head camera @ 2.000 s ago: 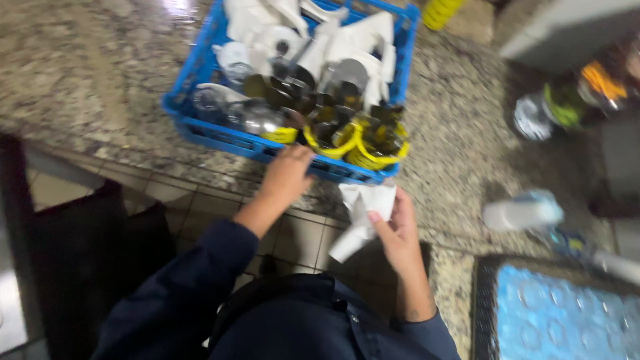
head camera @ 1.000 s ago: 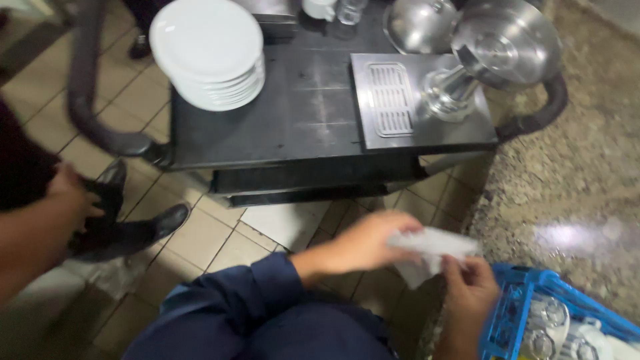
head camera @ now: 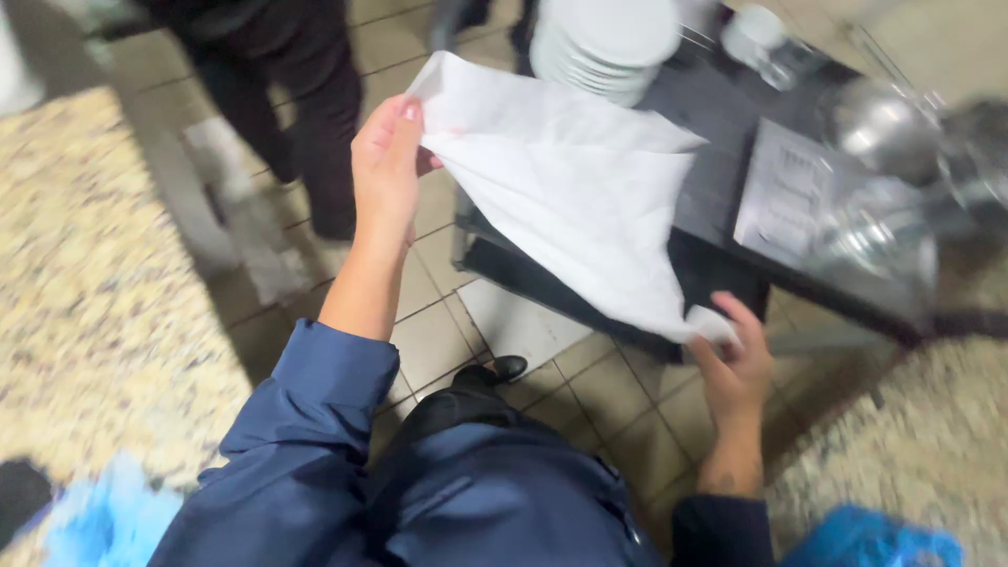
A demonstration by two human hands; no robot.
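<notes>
A white cloth or paper napkin (head camera: 567, 189) is spread out in the air between my two hands. My left hand (head camera: 394, 157) pinches its upper left corner between thumb and fingers. At its lower right end, my right hand (head camera: 728, 346) grips another corner, which is bunched between the thumb and fingers. Behind the upper edge of the cloth stands a stack of white plates (head camera: 602, 47) on a black cart (head camera: 701, 181); the cloth hides part of the cart.
Metal ware, blurred, sits on the cart beside a steel tray (head camera: 787, 189). Granite counters flank me at left (head camera: 102, 252) and right (head camera: 890, 425). A blue plastic crate (head camera: 874, 539) shows at lower right, a light blue thing (head camera: 114, 516) at lower left. A person in dark trousers (head camera: 276, 94) stands ahead.
The white cloth, bunched between my hands one second ago, is now spread open. My hands have moved apart. The view has swung from the crate to the cart and then turned further.
</notes>
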